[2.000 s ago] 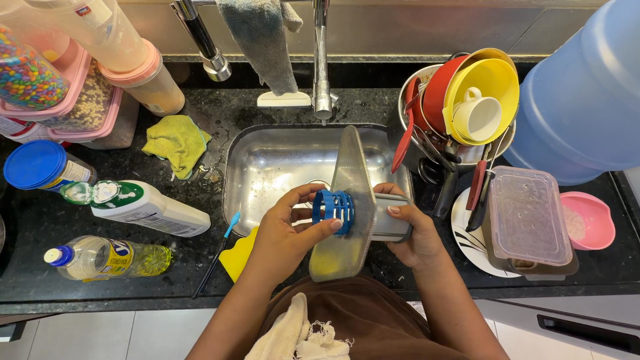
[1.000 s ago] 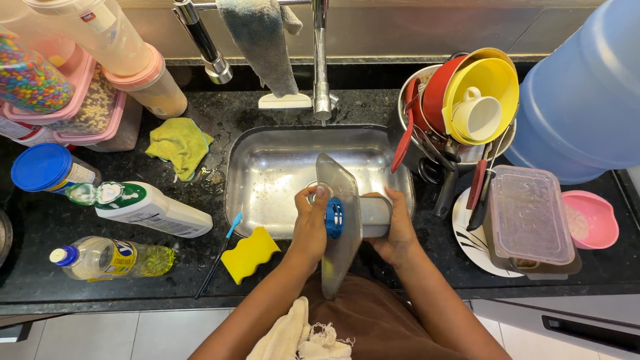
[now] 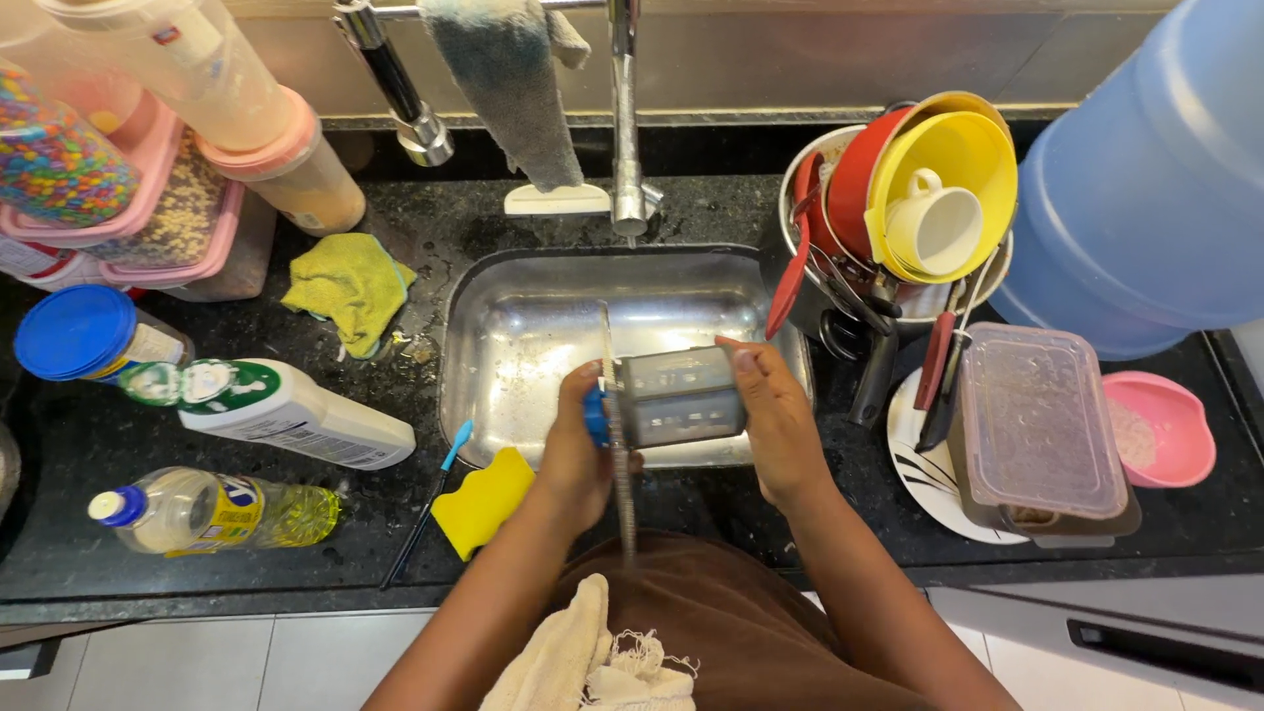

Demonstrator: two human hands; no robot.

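Over the steel sink (image 3: 513,326), both hands hold one assembled plastic item. A thin translucent disc (image 3: 618,434), seen nearly edge-on, stands between a blue plastic part (image 3: 595,415) and a translucent grey container (image 3: 683,397). My left hand (image 3: 578,459) grips the blue part on the disc's left side; the disc hides some of its fingers. Around the right end of the grey container my right hand (image 3: 775,420) is closed. A yellow sponge (image 3: 482,502) and a thin blue-tipped brush (image 3: 434,494) lie on the counter left of my left forearm.
A faucet (image 3: 628,148) rises behind the sink. At left are a white detergent bottle (image 3: 296,415), an oil-like yellow liquid bottle (image 3: 227,509) and a yellow-green cloth (image 3: 353,291). A pot with bowls and utensils (image 3: 894,217), a lidded container (image 3: 1042,425) and a blue water jug (image 3: 1145,178) stand right.
The disc has turned from a slanted view to nearly edge-on. The grey container, mostly hidden behind the disc and my right hand before, now shows along its side. Both hands have kept hold.
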